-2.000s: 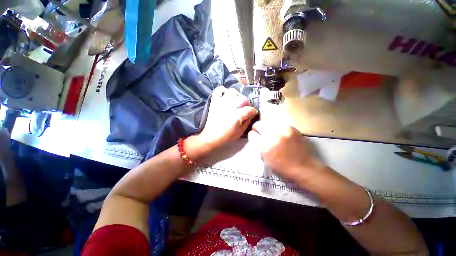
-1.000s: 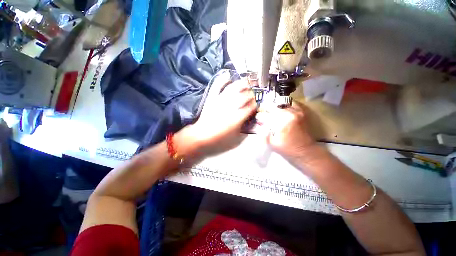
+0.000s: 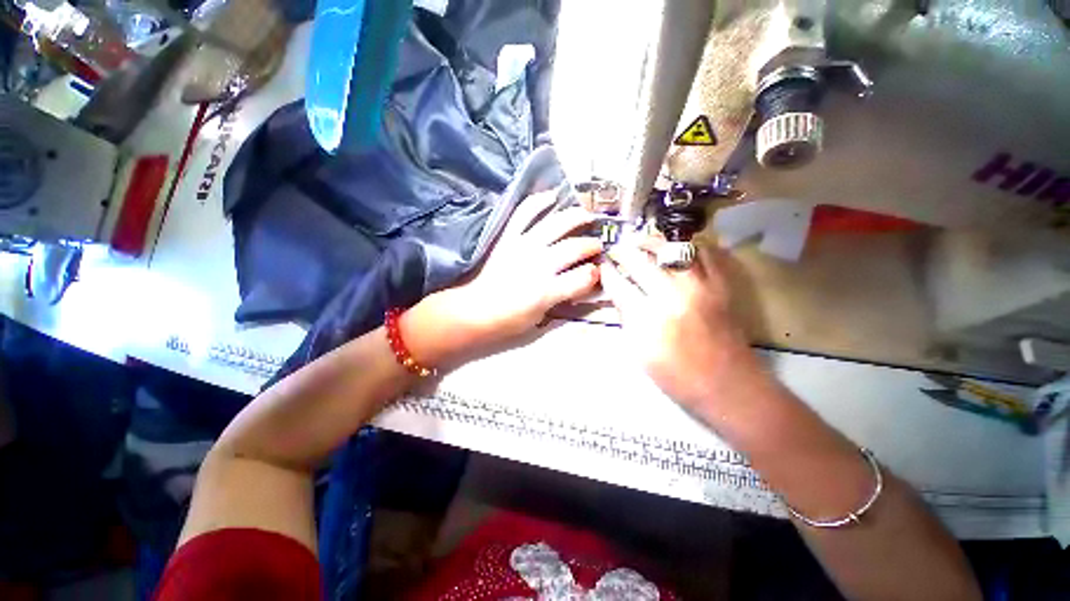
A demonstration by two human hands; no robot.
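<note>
A dark, slightly shiny garment piece (image 3: 340,200) lies bunched to the left of the sewing machine's needle. My left hand (image 3: 528,264) lies on the garment's edge with its fingers at the presser foot (image 3: 609,233). My right hand (image 3: 675,311) is just right of it, with its fingertips beside the foot. A short dark section of cloth shows between and below the fingertips. Glare and the fingers hide the needle point and how the right fingers touch the cloth.
The cream sewing machine (image 3: 939,176) stands over the work. A blue hanging piece (image 3: 352,71) is above the garment. A red scrap (image 3: 862,221) and white scraps (image 3: 763,223) lie on the machine bed. Small snips or tweezers (image 3: 991,397) lie at the right. Another machine (image 3: 53,176) stands at the left.
The view has shifted, so the machine appears farther right. My left fingers have spread flatter over the cloth at the foot. My right fingers now reach closer to the foot.
</note>
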